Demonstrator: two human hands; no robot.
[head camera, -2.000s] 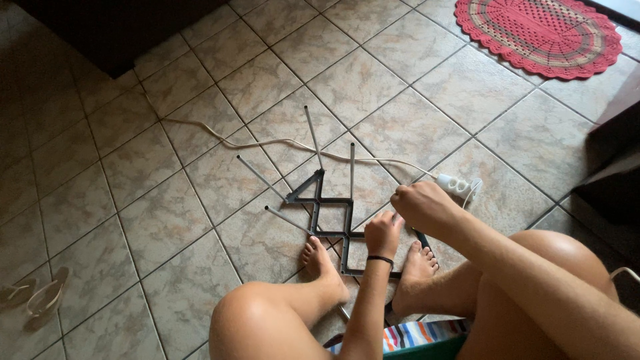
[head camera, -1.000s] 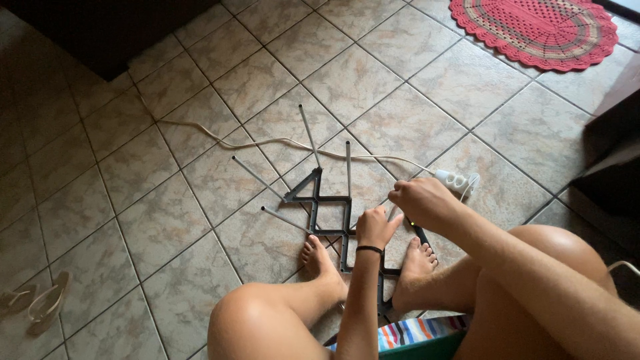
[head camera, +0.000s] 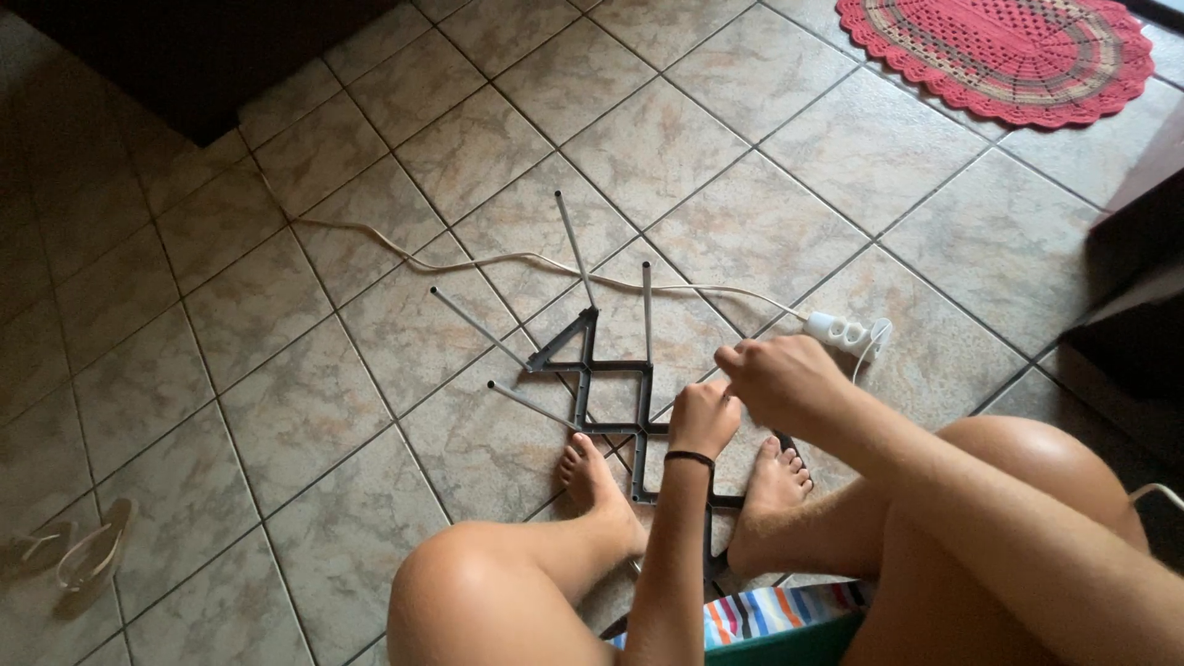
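Note:
A black folding lattice frame (head camera: 618, 367) lies on the tiled floor between my feet, with several thin metal tubes (head camera: 481, 328) sticking out from its joints. My left hand (head camera: 705, 418), a dark band at its wrist, is closed over the right part of the frame. Just above and to the right, my right hand (head camera: 777, 375) is closed too, its fingertips close to my left hand. A small piece between the hands is mostly hidden by the fingers, so I cannot tell what it is. A dark object (head camera: 794, 455) shows beside my right foot.
A white power strip (head camera: 837, 333) with its cable (head camera: 518, 259) lies beyond my hands. At the top right is a red crocheted rug (head camera: 1008, 65). Sandals (head camera: 97, 555) lie at the lower left. Dark furniture (head camera: 185, 55) stands at the top left, and more at the right edge.

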